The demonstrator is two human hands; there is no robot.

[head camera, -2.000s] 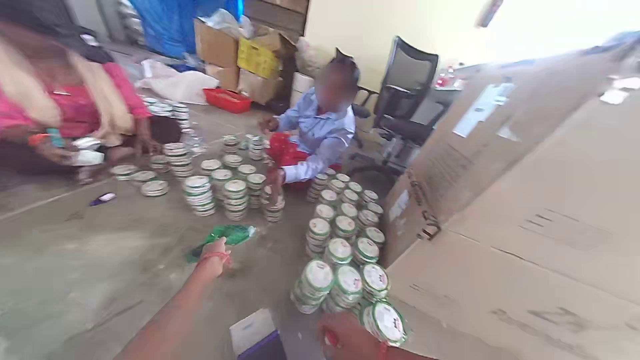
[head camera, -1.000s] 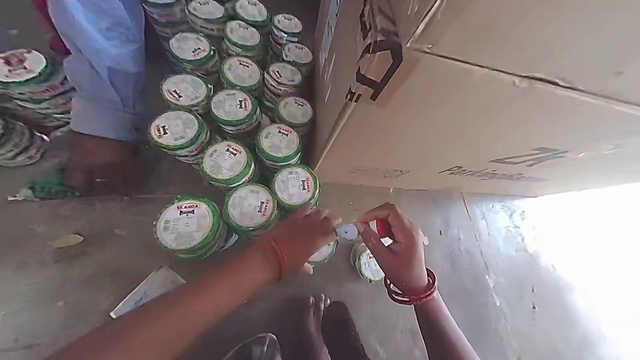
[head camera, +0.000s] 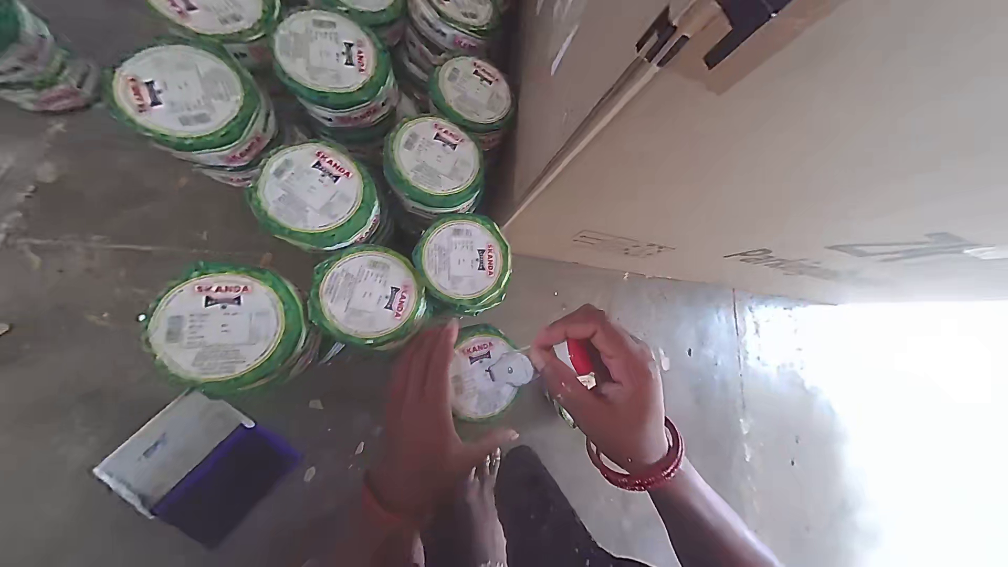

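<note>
My left hand [head camera: 429, 417] has its fingers straight and its thumb apart, holding nothing. It stands upright along the left side of a round, green-edged pack with a printed white label [head camera: 476, 386]; whether it touches the pack is unclear. Just right of that pack, my right hand [head camera: 602, 386] is closed around a small red-and-white object [head camera: 581, 358], mostly hidden in the palm. At its thumb and forefinger tips is a small greyish-white round piece [head camera: 512, 368], over the pack's label. Similar packs stand close by, among them one near my left fingertips [head camera: 370, 295].
Several stacks of green-edged round packs [head camera: 185, 90] fill the upper left. A large cardboard box [head camera: 709, 157] stands at the upper right. A flat grey and dark-purple thing [head camera: 177, 457] lies on the floor at lower left. My feet [head camera: 482, 504] are below the hands.
Both hands were close together at the whitish piece a second ago; my left hand has since come away from it, to the left side of the pack. The view has moved closer to the packs.
</note>
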